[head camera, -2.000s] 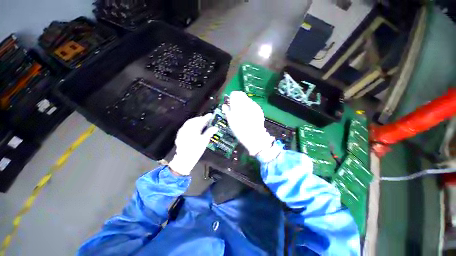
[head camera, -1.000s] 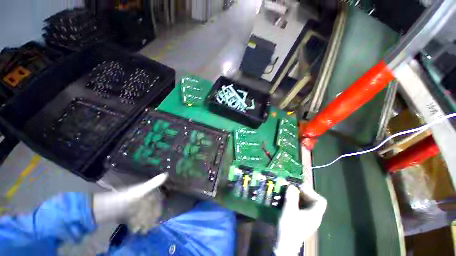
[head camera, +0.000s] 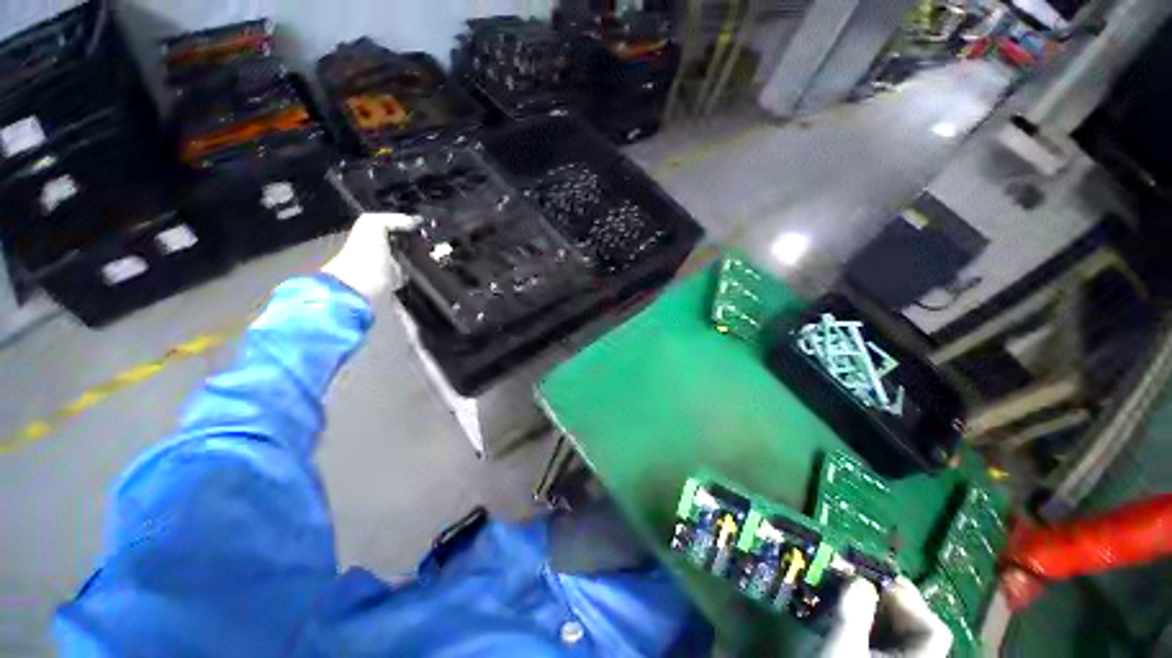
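My left hand (head camera: 372, 255), in a white glove, grips the near left edge of a black wave-solder pallet (head camera: 482, 238) over the large black tote. My right hand (head camera: 887, 620), also gloved, is at the bottom right, cut off by the frame edge. It holds one end of a circuit board (head camera: 758, 546) with its component side up, showing yellow and dark parts, above the green mat. Whether the board touches the mat cannot be told.
The large black tote (head camera: 662, 238) holds a studded pallet cover (head camera: 585, 212). On the green mat (head camera: 643, 386) are a small black box (head camera: 803, 386) of pale strips and several green boards (head camera: 852, 499). A red wrapped post (head camera: 1105, 540) stands at right. Stacked bins (head camera: 257, 193) stand behind.
The pallet has moved from the mat to over the tote, gripped by my left hand. My right hand still holds the board. The view has swung left.
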